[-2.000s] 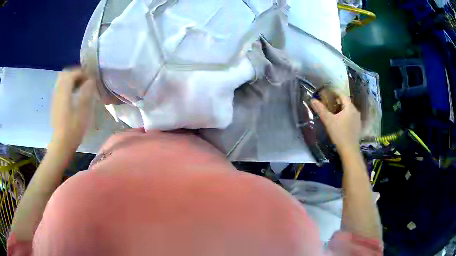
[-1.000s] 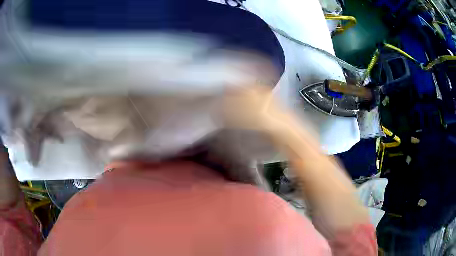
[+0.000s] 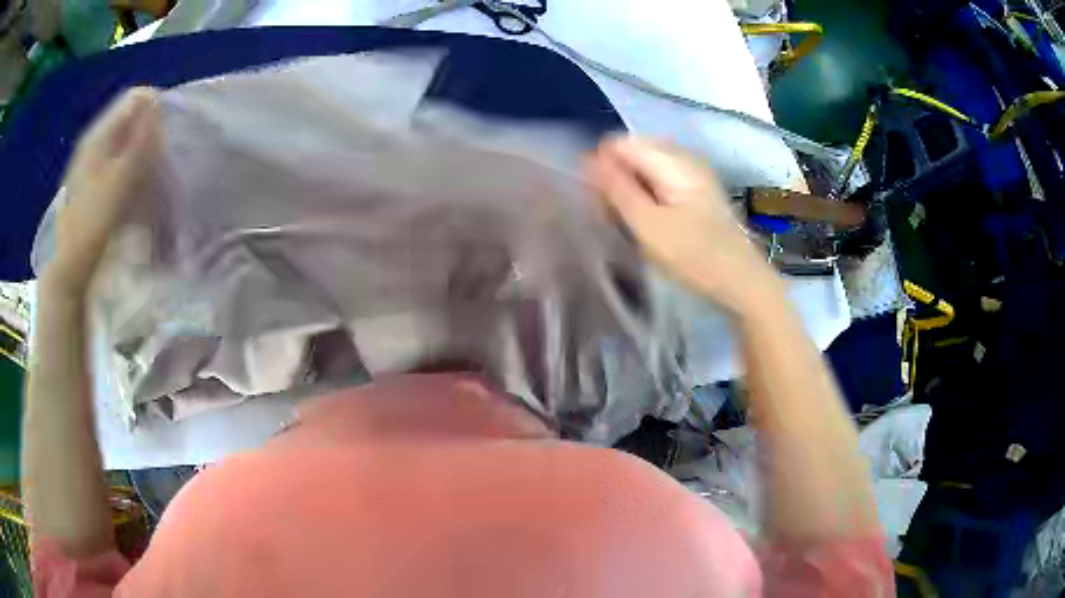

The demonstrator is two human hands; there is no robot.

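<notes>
A pale grey-beige garment (image 3: 350,222) lies spread and partly blurred over the navy pressing form (image 3: 549,84), bunched against my body. A V-shaped gap at its far edge shows navy. My left hand (image 3: 111,158) is at the garment's left edge, fingers curled on the cloth. My right hand (image 3: 666,204) is at its right edge, thumb and fingers pinching the cloth. The steam iron (image 3: 806,210) stands to the right of my right hand, untouched, its brown handle showing and its tip hidden behind my forearm.
The white table cover (image 3: 689,117) surrounds the form. Black-handled scissors (image 3: 510,16) lie at the far edge. A yellow coiled hose (image 3: 864,146) runs beyond the iron. Loose pale pieces (image 3: 893,450) lie below the table's right end. Yellow metal parts (image 3: 794,44) stand at the far right.
The iron was in my right hand two seconds ago and now rests at the right. The garment has been shifted and spread on the form, and my left hand has come back onto it.
</notes>
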